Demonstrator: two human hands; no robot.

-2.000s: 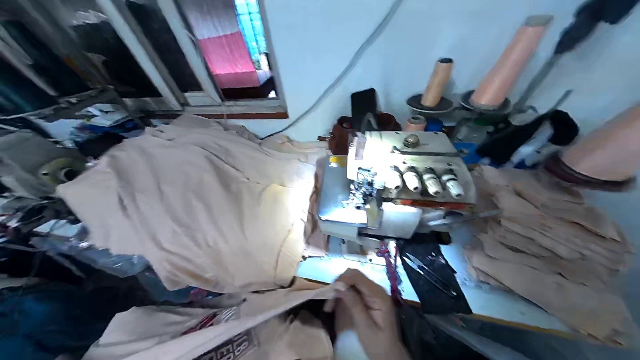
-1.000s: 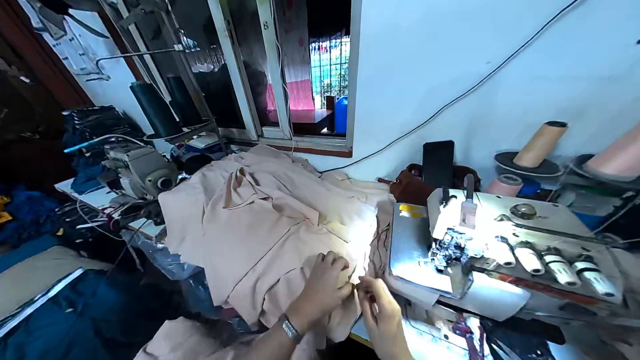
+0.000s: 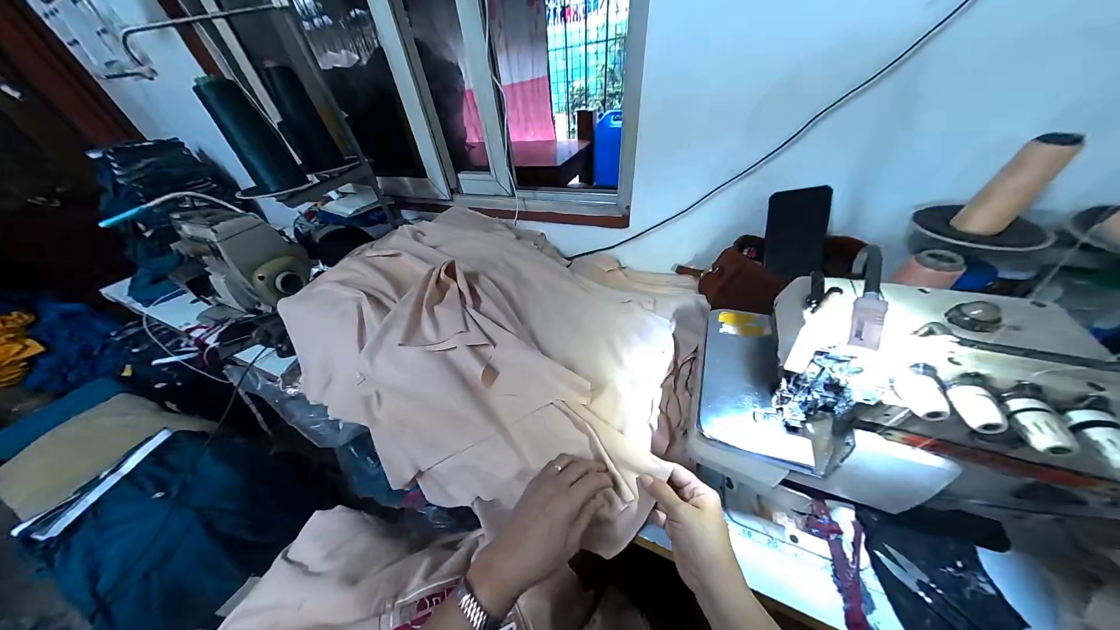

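Observation:
A large heap of beige fabric pieces [image 3: 490, 350] lies left of a lit overlock sewing machine [image 3: 822, 385]. My left hand [image 3: 560, 516], with a ring and a metal watch band at the wrist, rests on the heap's near edge, its fingers curled over a fold; whether they grip it is unclear. Close beside it on the right, my right hand [image 3: 696, 516] pinches an edge of the beige fabric between thumb and fingers. More beige fabric with a printed patch [image 3: 429, 604] hangs below my left hand, partly hidden by the forearm.
Another sewing machine [image 3: 245, 254] stands at the left. Thread snips [image 3: 910, 569] lie on black cloth right of my right hand. A phone [image 3: 798, 223] leans on a brown bag [image 3: 739, 276] behind the overlock machine. Thread cones [image 3: 1019, 184] stand at the right; dark blue fabric [image 3: 175, 516] is lower left.
The view has swung left since the oldest frame. There, a hand held up printed beige fabric before the machine; now both hands are at the heap's near edge, a little lower than one second ago.

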